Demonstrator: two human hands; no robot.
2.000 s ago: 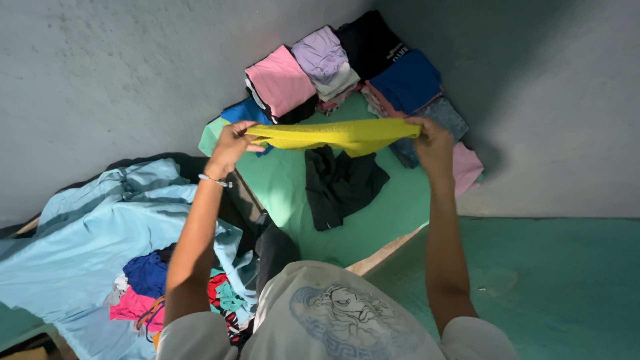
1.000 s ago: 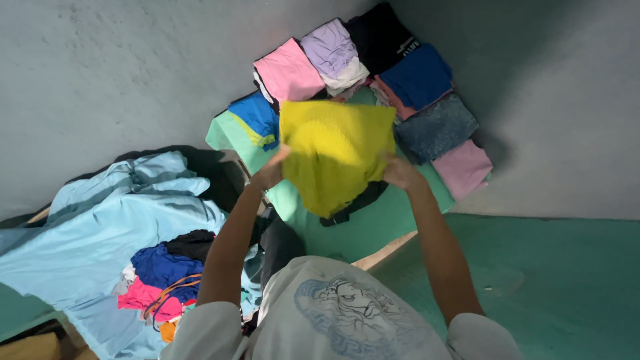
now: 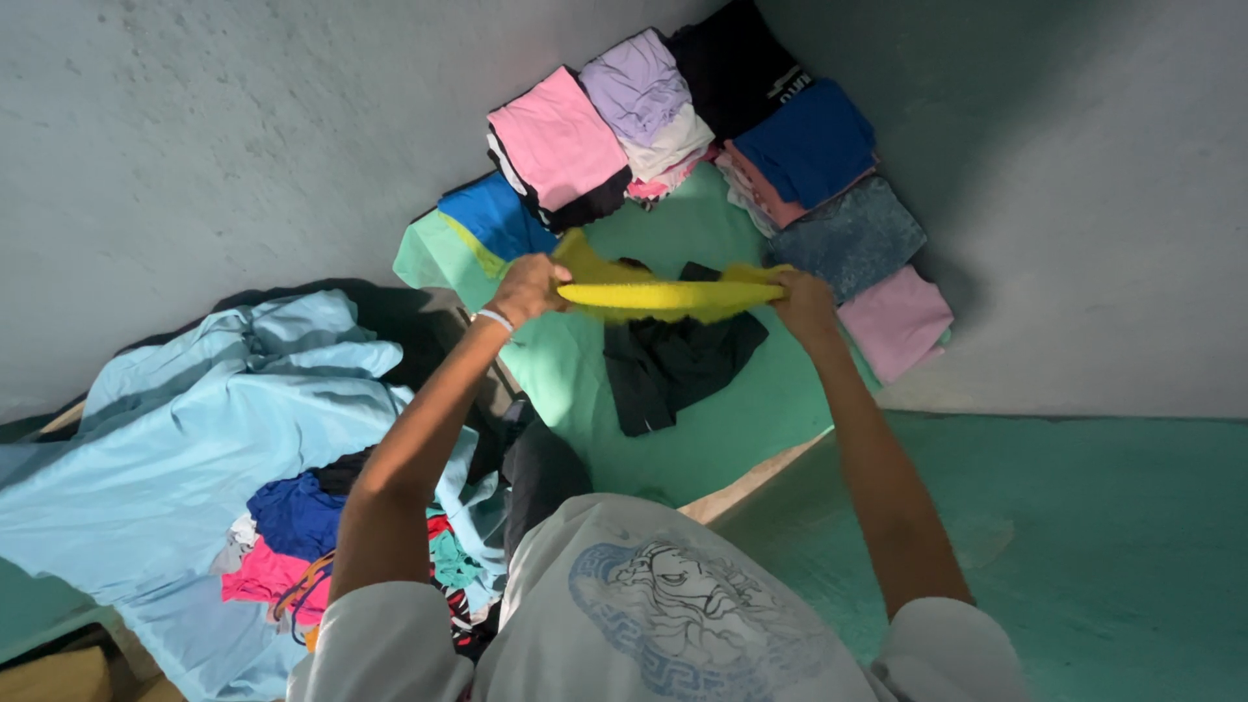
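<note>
A yellow cloth garment [image 3: 673,295] is stretched sideways between my two hands, seen nearly edge-on and partly blurred. My left hand [image 3: 531,288], with a pale band at the wrist, grips its left end. Its right end is in the grip of my right hand [image 3: 805,300]. Below and behind the yellow cloth lies a crumpled black garment [image 3: 682,370] on a green-covered surface [image 3: 624,468]; the yellow cloth hides part of it.
Folded clothes stand in stacks along the wall: blue [image 3: 502,216], pink [image 3: 561,141], lilac [image 3: 639,88], black [image 3: 736,68], dark blue [image 3: 809,141], denim-like [image 3: 850,239] and light pink [image 3: 897,322]. At the left, a light blue sheet [image 3: 224,419] lies beside loose clothes [image 3: 297,517].
The yellow garment hung spread out a second ago and is now a narrow band between my hands, much as it was two seconds ago. Both hands have moved apart.
</note>
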